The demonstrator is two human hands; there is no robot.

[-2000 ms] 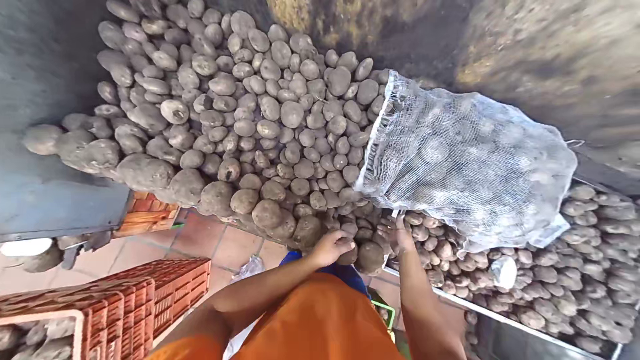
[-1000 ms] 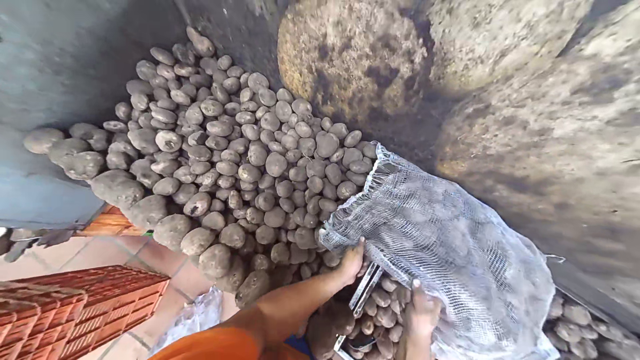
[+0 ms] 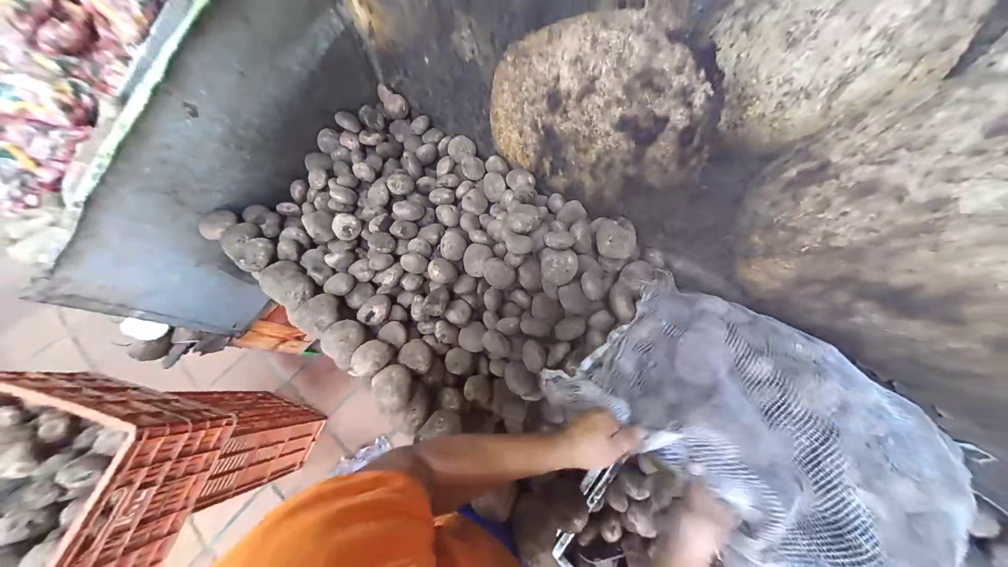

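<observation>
A white mesh sack filled with round produce lies at the right, its mouth facing the heap of potatoes at the centre. My left hand is closed on the lower edge of the sack's mouth. My right hand, blurred, is against the underside of the sack, and its fingers are hard to make out. Smaller potatoes show between and below my hands, beside a thin metal-looking edge.
Red plastic crates stand on the tiled floor at the lower left, one holding potatoes. A grey panel borders the heap on the left. A stained wall rises behind. Clear plastic lies near the orange sleeve.
Two seconds ago the sack lay farther back; it has come nearer to me, its mouth now against the near right side of the heap. The view has shifted.
</observation>
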